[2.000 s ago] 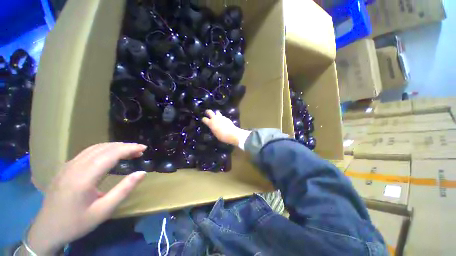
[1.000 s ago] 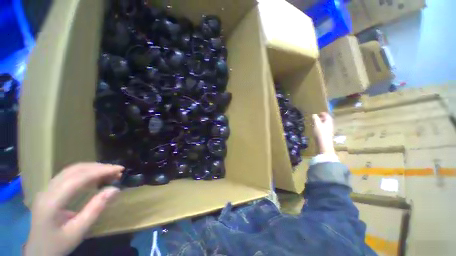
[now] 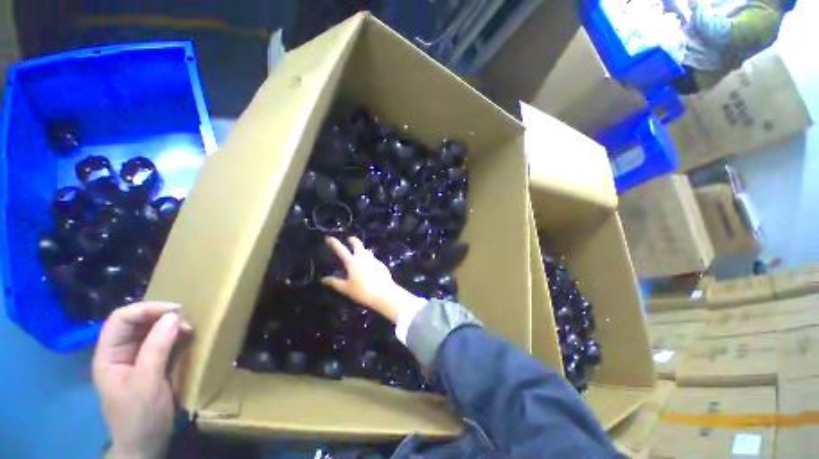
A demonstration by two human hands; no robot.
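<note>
Dark, glossy rounded housings (image 3: 422, 175) with thin lead wires fill the lower part of the main open carton (image 3: 498, 170) in front of me. My right hand (image 3: 364, 278) is over the pile inside this carton, palm down with fingers spread; nothing shows in its grasp. My left hand (image 3: 139, 372) is at the carton's lower left corner, beside the left flap, with thumb and fingertips close together. Whether it pinches the cardboard or a small part cannot be told. A blue tote (image 3: 199, 116) at the left holds more black housings (image 3: 99, 238).
A second open carton (image 3: 620, 296) with black parts stands against the main carton's right side. Taped shipping cartons (image 3: 718, 363) are stacked at far right. Blue plastic items (image 3: 642, 157) and a person's sleeve and gloved hand (?) (image 3: 750, 27) show at upper right.
My right hand has moved from beyond the second carton back left into the main carton. The view has shifted, showing more of the blue tote. My left hand now sits by the left flap.
</note>
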